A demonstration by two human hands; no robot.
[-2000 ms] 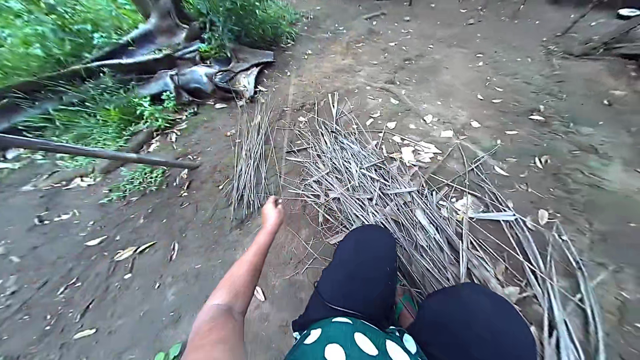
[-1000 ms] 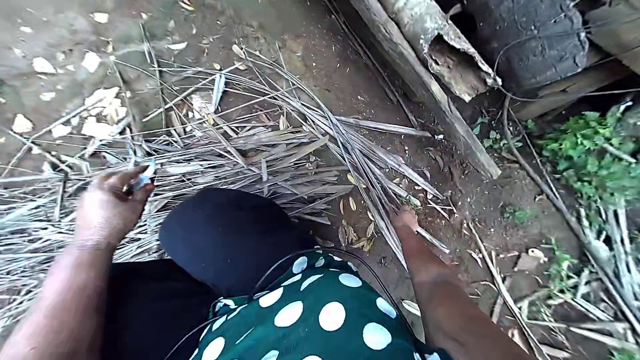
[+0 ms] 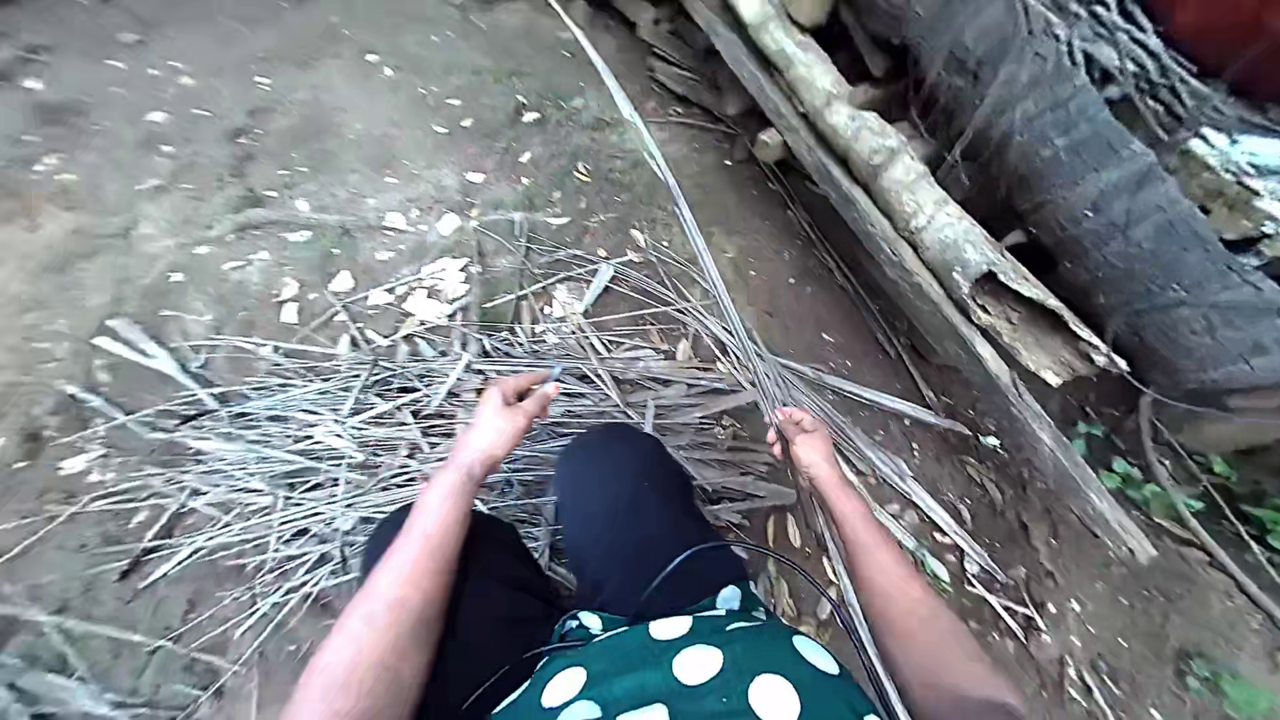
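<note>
A long dry palm frond strip (image 3: pixel 690 225) runs from the top of the view down to my right hand (image 3: pixel 803 440), whose fingers are closed around it near its middle. My left hand (image 3: pixel 508 412) is over the pile of dry leaf stalks (image 3: pixel 330 440), pinching a small bluish object (image 3: pixel 554 374) between thumb and fingers. It could be a blade, but it is too small to tell. The pile spreads in front of my knees and to the left. More dry strips (image 3: pixel 890 460) lie on the soil beyond my right hand.
A weathered wooden plank (image 3: pixel 930 290) and a log with peeling bark (image 3: pixel 900 190) lie at the upper right. Behind them is a thick dark trunk (image 3: pixel 1110 190). Pale chips (image 3: pixel 435 285) and leaves dot the soil. Green plants (image 3: pixel 1130 480) grow at the right.
My right hand, low among the strips on the ground a second ago, now holds a long strip that reaches up across the view. The small object is still in my left hand.
</note>
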